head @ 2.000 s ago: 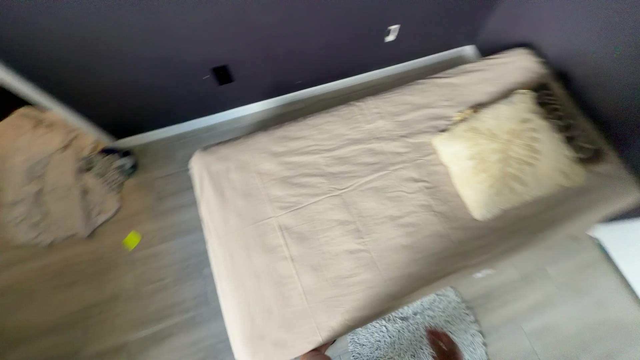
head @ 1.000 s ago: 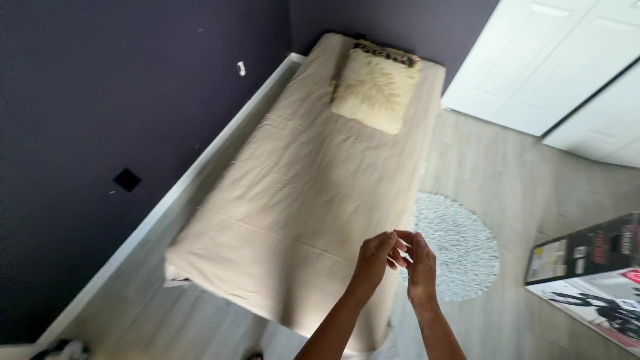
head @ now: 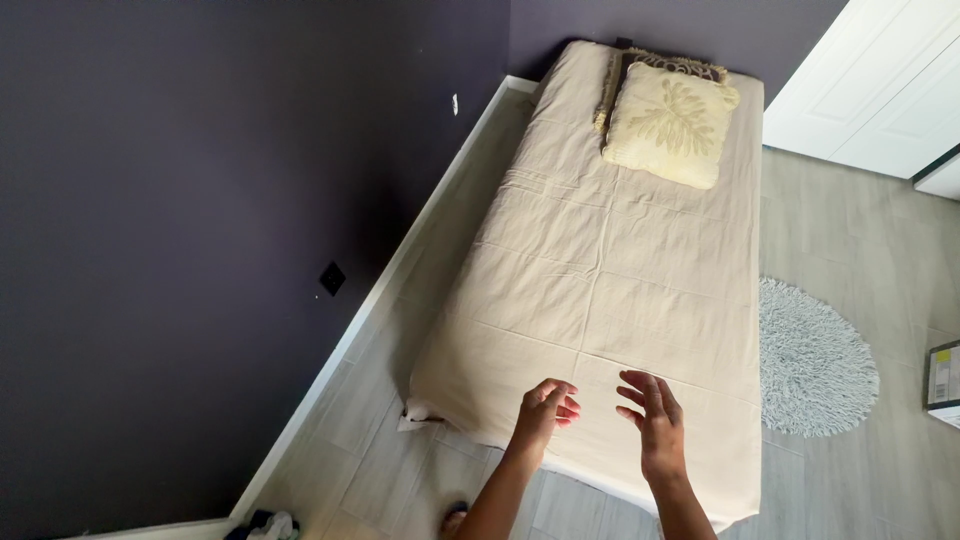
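My left hand is raised over the foot of the bed, fingers loosely curled with nothing between them. To its right, my right hand also hovers there, its fingers spread and bent, holding nothing. Below them lies a beige fitted sheet with crease lines, covering the mattress; its near left corner hangs bunched by the floor. At the head of the bed, a cream cushion with a leaf pattern rests on a dark patterned cushion with fringed edges.
A dark wall with a black outlet runs along the left, beyond a strip of floor. A grey shaggy round rug lies right of the bed. White closet doors stand at upper right, a printed box at the right edge, dark and white cloth at lower left.
My hands were close together a second ago and are now apart. Two seconds ago they were not clearly in view above the bed. The view has turned considerably.
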